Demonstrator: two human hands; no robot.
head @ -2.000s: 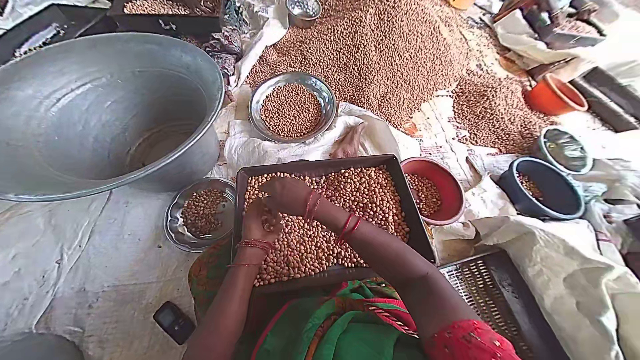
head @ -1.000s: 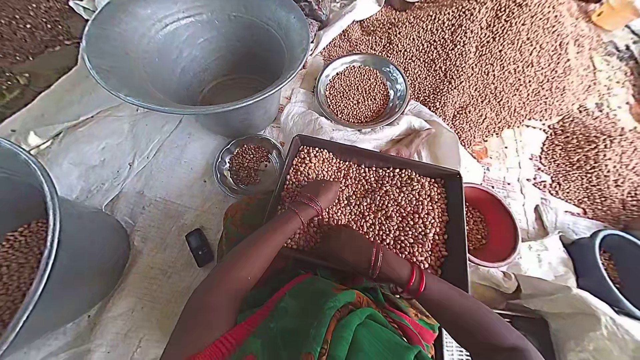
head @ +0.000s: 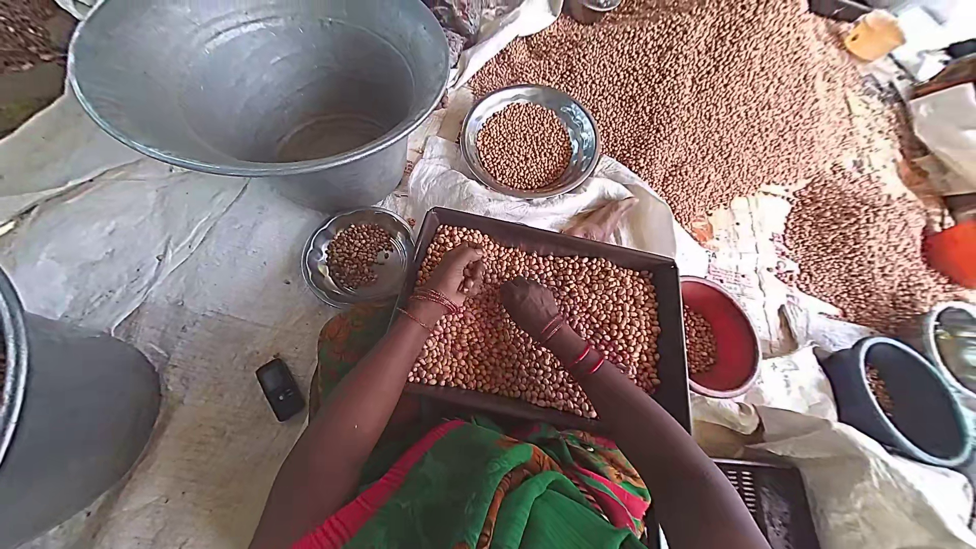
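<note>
A dark rectangular tray [head: 675, 343] full of round brown nuts or seeds [head: 610, 297] rests on my lap. My left hand [head: 460, 276], with thin bangles at the wrist, is over the tray's left part, fingers curled; whether anything is inside them is hidden. Just right of it, my right hand [head: 528, 305] bends down, its fingertips at the nuts and out of sight. Left of the tray stands a small steel dish [head: 396, 267] with some darker nuts. A steel bowl [head: 585, 141] of nuts sits beyond the far edge, and a red bowl [head: 736, 343] partly filled with nuts is at the right.
A large metal tub [head: 343, 171] stands at the upper left, another [head: 84, 396] at the left edge. A mobile phone [head: 280, 389] lies on the pale sheet. Heaps of nuts [head: 701, 99] spread at the upper right. A dark blue tub [head: 862, 381] and a slotted black tray [head: 793, 496] are at the right.
Both hands have moved over the tray: my right hand, near the tray's near edge a second ago, is now farther up beside my left. The view has shifted.
</note>
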